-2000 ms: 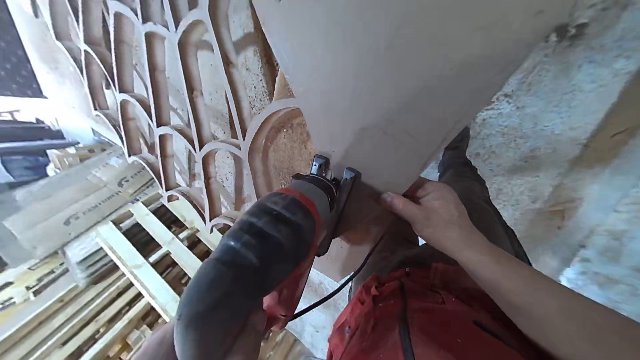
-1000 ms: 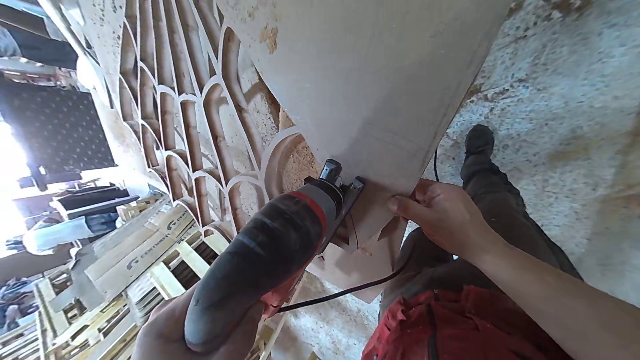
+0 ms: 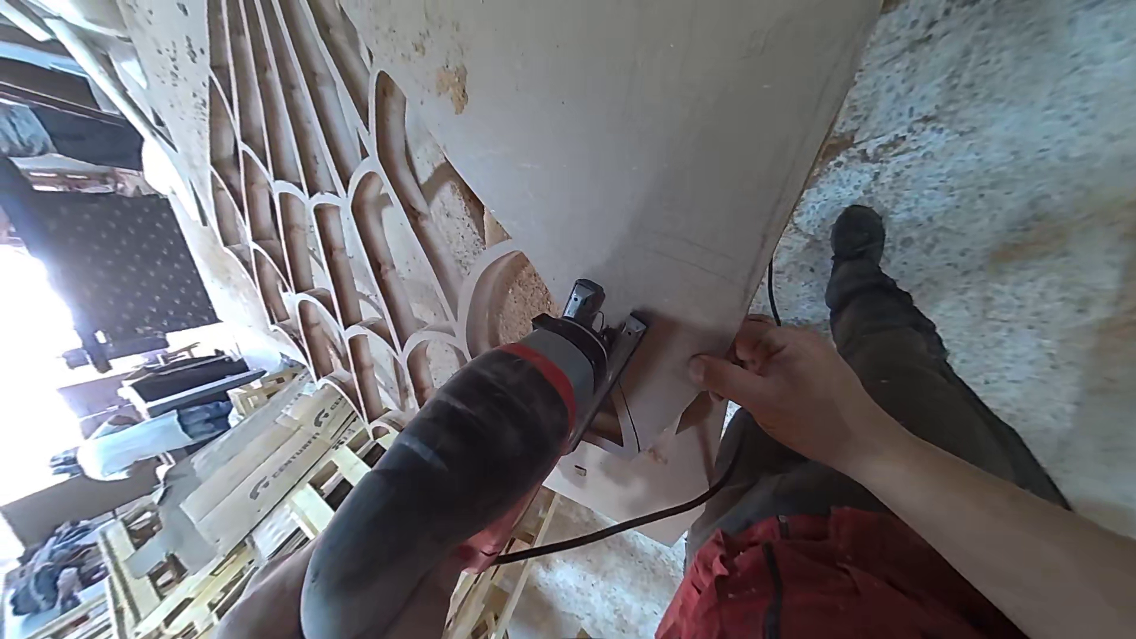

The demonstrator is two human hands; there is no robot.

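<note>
A red and black jigsaw (image 3: pixel 470 426) rests with its metal base on a large thin wooden board (image 3: pixel 657 133), near the board's narrow lower end. My left hand (image 3: pixel 422 595), mostly hidden behind the tool's body, is closed around it. A thin dark curved line (image 3: pixel 631 413) runs on the board beside the base; the blade is hidden. At the board's right edge, my right hand (image 3: pixel 790 386) grips it between thumb and fingers. Beneath the near end lies another pale board piece (image 3: pixel 661 488) with angular openings above it.
A lattice panel of curved wooden strips (image 3: pixel 355 204) stands left of the board. Pallets (image 3: pixel 311 510) and cardboard (image 3: pixel 275 461) lie lower left. A black cable (image 3: pixel 621 525) runs from the tool past my leg (image 3: pixel 896 328). Dusty concrete floor (image 3: pixel 994 177) shows at right.
The view has shifted, showing more of my leg and the left background. The dark line beside the jigsaw's base shows more plainly than two seconds ago. Both hands keep their holds.
</note>
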